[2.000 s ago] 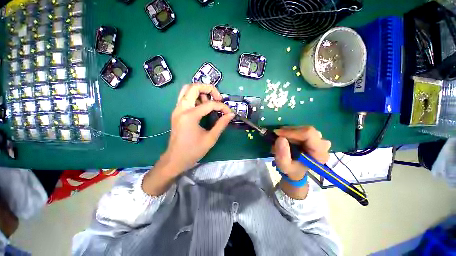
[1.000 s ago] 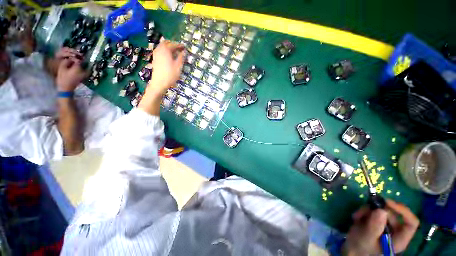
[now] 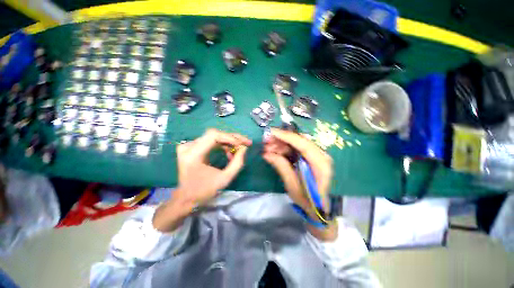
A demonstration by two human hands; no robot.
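Note:
The frame is blurred. My left hand point(image 3: 205, 166) is left of centre, thumb and forefinger pinched on a tiny yellowish part point(image 3: 234, 150). My right hand point(image 3: 307, 163) is just right of it, holding the blue-handled soldering iron point(image 3: 309, 183), with its metal end pointing up toward the housings. A small pale thing shows at the right fingertips; I cannot tell what it is. The hands do not touch. Black housings with silvery insides lie beyond them, one close above the fingers point(image 3: 263, 113). The fixture is mostly hidden by my right hand.
A clear blister tray point(image 3: 163, 121) of whitish parts lies left, dark parts beyond it. Pale squares point(image 3: 328, 135), a round cup point(image 3: 394, 107), a black fan point(image 3: 352, 56), the blue station point(image 3: 425, 115) and a yellow sponge point(image 3: 466, 149) are right. A clipboard point(image 3: 408, 225) lies below the bench edge.
My left hand has come back from the tray to the centre, pinching a tiny part. My right hand has moved in beside it with the iron. The view has turned back from the left.

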